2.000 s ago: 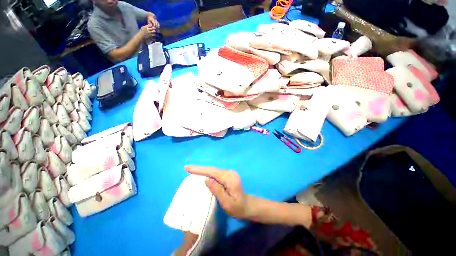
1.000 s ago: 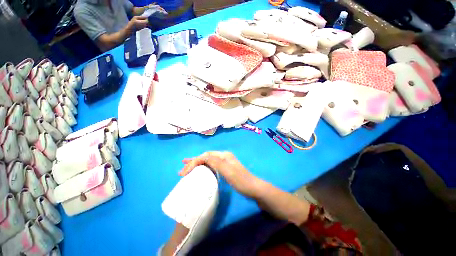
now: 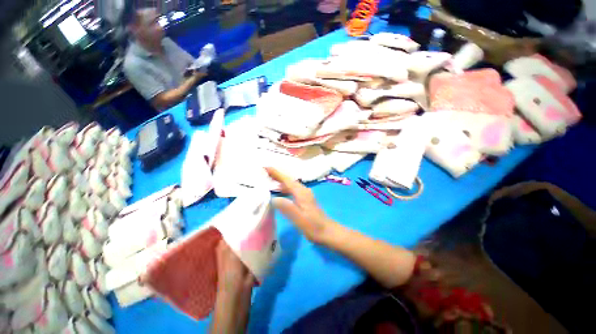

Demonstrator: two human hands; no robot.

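A cream-white flap pouch (image 3: 243, 229) with a pink patch is held up over the near part of the table, its flap swung out so the coral-red lining (image 3: 186, 271) shows at left. My left hand (image 3: 230, 277) comes from the bottom edge and grips the pouch in the middle, its fingers partly hidden by it. My right hand (image 3: 299, 207) is at the pouch's upper right side, fingers apart and pointing up-left; whether it touches the pouch is unclear. The picture is slightly blurred.
Closed pouches stand in tight tiers (image 3: 59, 215) at left, with a short row (image 3: 140, 235) beside them. A loose pouch pile (image 3: 353, 98) lies across the far side. Pink-handled snips (image 3: 375, 192) lie before it. A person (image 3: 160, 65) sits opposite. An open carton (image 3: 500, 196) stands at right.
The pouch has been turned and opened out, so its coral lining and pink patch now show. My left hand has come further into view. The camera view has shifted.
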